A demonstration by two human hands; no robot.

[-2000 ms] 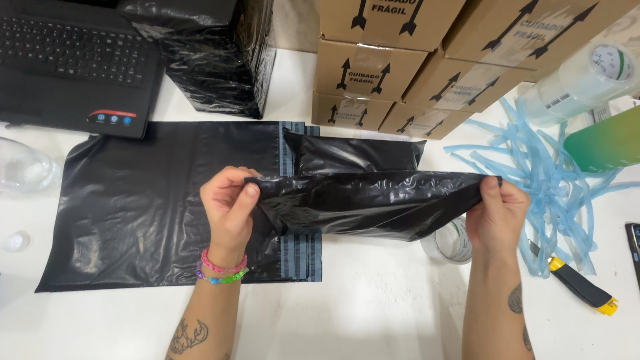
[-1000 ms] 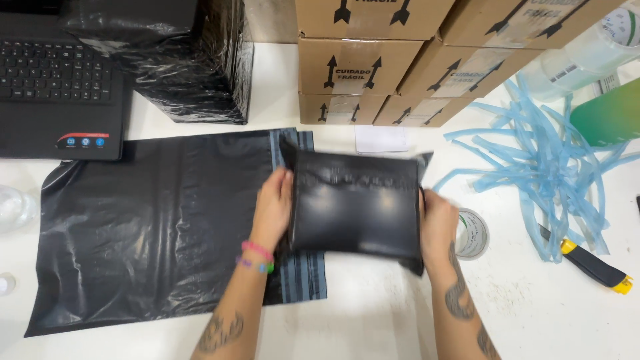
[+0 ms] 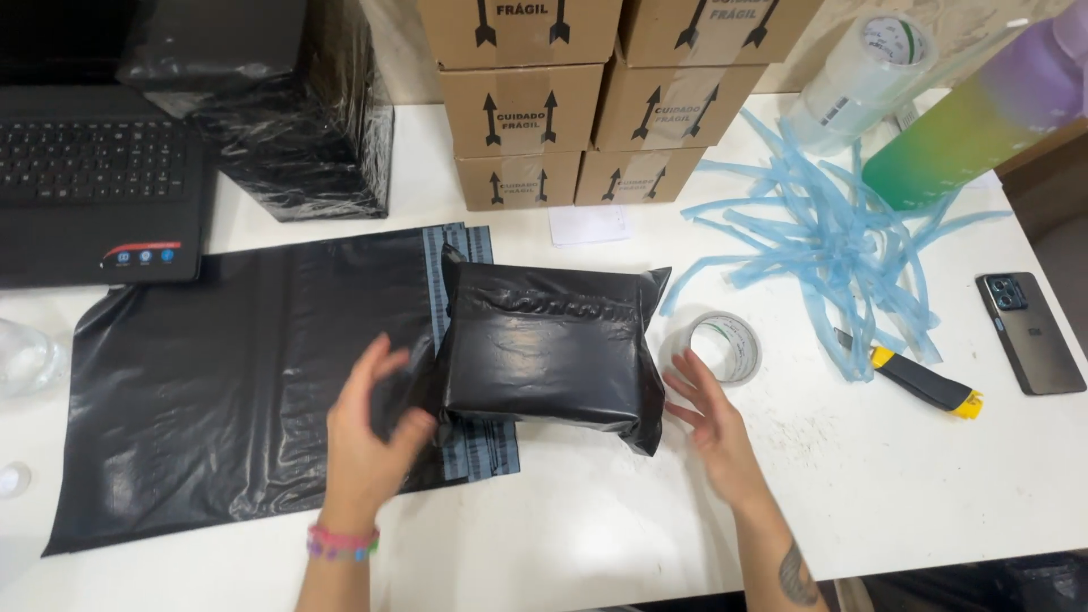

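Observation:
A package wrapped in a black plastic mailing bag [image 3: 544, 357] lies on the white table, its right edge overlapping nothing but the tabletop and its left side on a stack of flat black mailing bags [image 3: 246, 374]. My left hand [image 3: 370, 425], slightly blurred, is above those bags, left of the package, fingers apart and holding nothing. Close to the package's right side is my right hand [image 3: 705, 421], also empty with spread fingers. A roll of clear tape [image 3: 748, 348] lies just beyond the right fingertips.
Cardboard boxes [image 3: 518, 110] stand stacked behind the package. At left are a laptop [image 3: 93, 204] and a black-wrapped parcel [image 3: 297, 110]. Toward the right lie blue plastic strips [image 3: 824, 229], a utility knife [image 3: 922, 382] and a smartphone [image 3: 1033, 331]; tape rolls [image 3: 850, 85] and a bottle [image 3: 960, 127] stand behind.
Two seconds ago my hands stretched a black bag edge, and one second ago they held the package at both sides. Now both have let go and moved apart, and the package rests down.

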